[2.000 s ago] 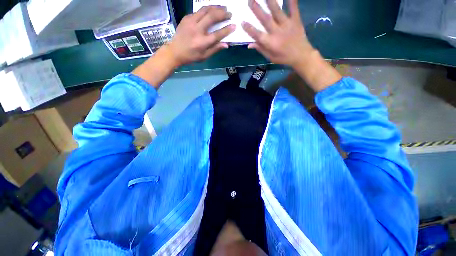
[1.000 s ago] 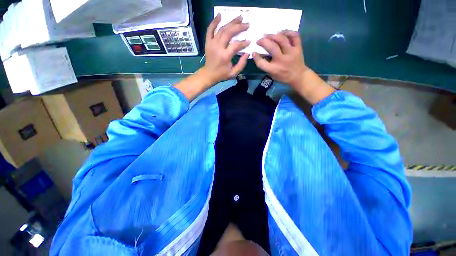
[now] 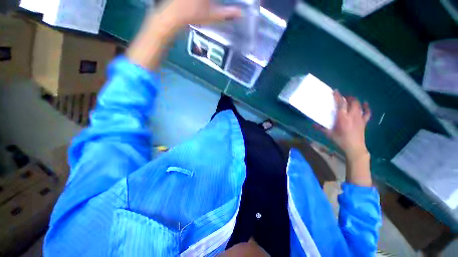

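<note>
A white product box (image 3: pixel 314 98) lies tilted to the view on the green bench near its front edge. A paler flap or end shows at its left side. My right hand (image 3: pixel 349 120) grips the box's right end. My left hand (image 3: pixel 193 11) is blurred and partly cut off by the top edge, beside the pan of the weighing scale (image 3: pixel 241 62). A blurred, shiny pale thing (image 3: pixel 246 25) is over the pan; I cannot tell what it is or whether my left hand touches it.
White boxes stand on the bench at the upper left (image 3: pixel 80 15) and at the right (image 3: pixel 432 163). A pale strip (image 3: pixel 366 52) curves across the bench. Closed brown cartons (image 3: pixel 83 55) stand beyond the bench at left.
The view has turned. My left hand has left the white box and moved left to the scale. My right hand stays at the box's right end.
</note>
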